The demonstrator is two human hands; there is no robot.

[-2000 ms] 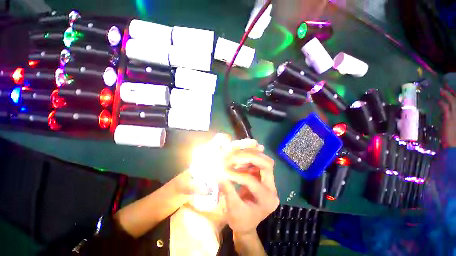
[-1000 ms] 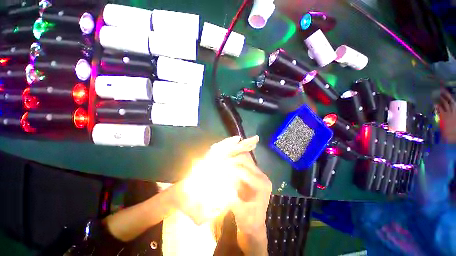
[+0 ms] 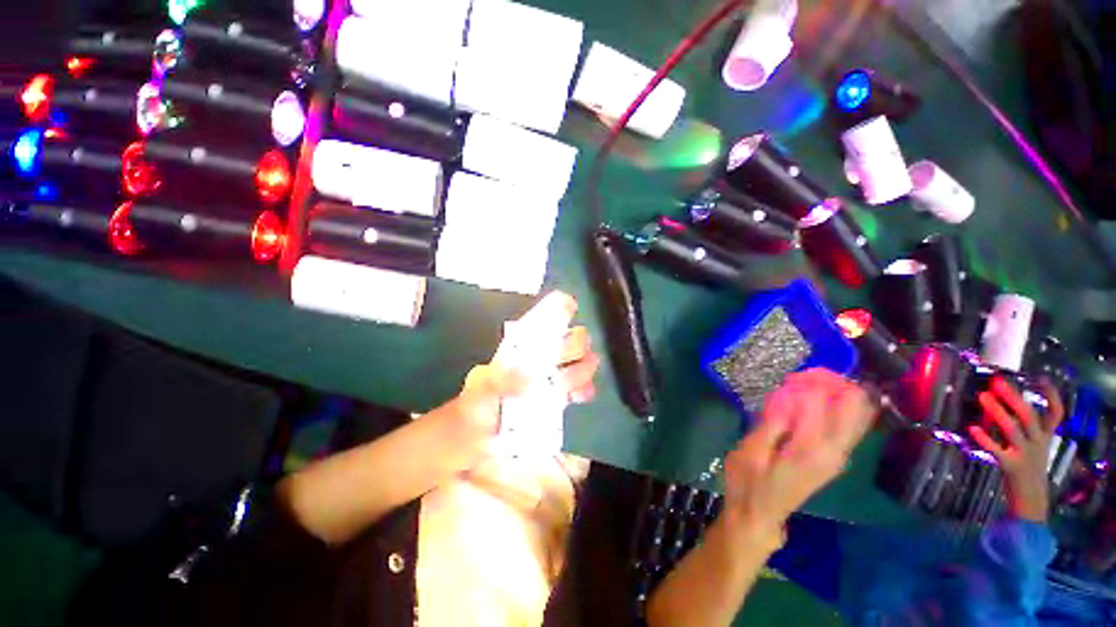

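Observation:
My left hand (image 3: 483,410) is closed around a white light unit (image 3: 534,386) that stands roughly upright near the bench's front edge. Strong glare washes out part of the unit and the hand. My right hand (image 3: 802,441) is over the near edge of the blue screw box (image 3: 722,352), its fingers bunched and blurred. Whether it holds a screw cannot be seen. Grey screws (image 3: 769,355) lie in the box. The black electric screwdriver (image 3: 622,321) lies on the bench between my hands, its red-and-black cord running up from its top.
Rows of black units (image 3: 184,223) with lit ends and white units (image 3: 355,290) lie at left. Loose black units (image 3: 698,255) and white units (image 3: 876,159) lie behind the box. Another person's hand (image 3: 1022,441) reaches over black units at right. A dark tray (image 3: 676,539) is below the edge.
My right hand has left the lit unit and screwdriver and moved right to the blue box. The glare has shrunk, showing the white unit. Another person's hand has come in over the right-hand units.

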